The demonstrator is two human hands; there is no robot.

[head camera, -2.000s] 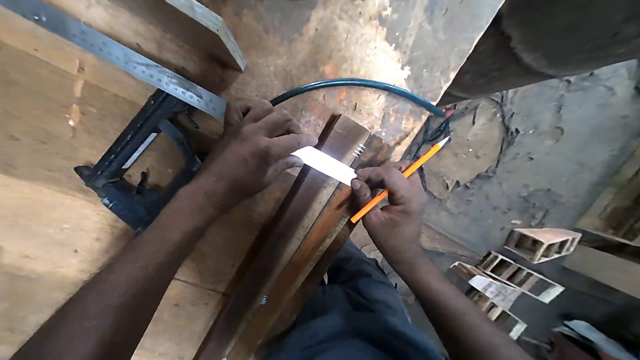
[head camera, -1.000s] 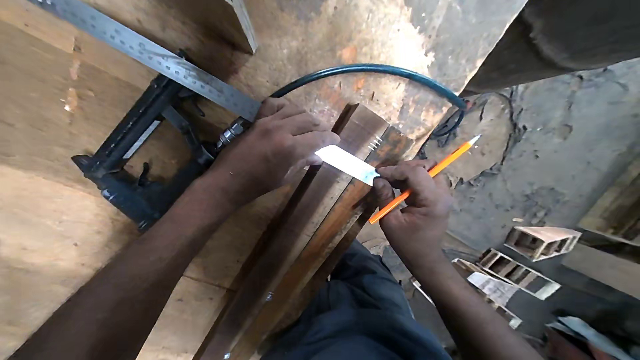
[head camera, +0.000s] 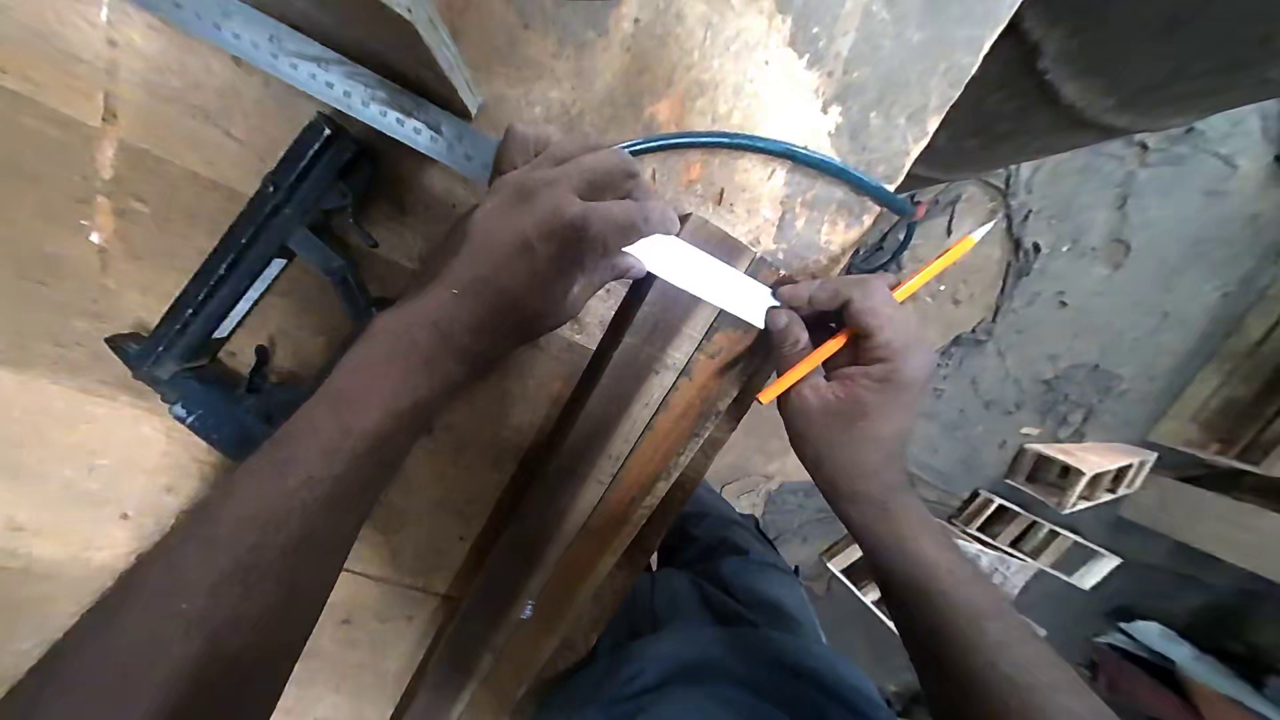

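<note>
A small white strip (head camera: 700, 278), perhaps paper, spans between my hands above the ends of dark wooden bars (head camera: 640, 375) laid side by side. The fingers and thumb of my left hand (head camera: 575, 225) pinch its left end. At its right end, my right hand (head camera: 850, 345) grips it between thumb and forefinger, and also holds an orange pencil (head camera: 930, 273) whose tip points up and right. Beside my left forearm lies a black pneumatic nailer or stapler (head camera: 250, 270). A steel rule or square blade (head camera: 350, 88) reaches down to behind my left hand.
A blue-green hose (head camera: 770, 148) curves over the wooden workbench (head camera: 60, 440) behind the bars. A board (head camera: 440, 50) stands at the top. Wooden frames or crates (head camera: 1040, 535) sit on the floor at the right. My clothed legs are below the bars.
The white strip stays between both hands over the bar ends, and the pencil stays in my right hand. The view has shifted slightly.
</note>
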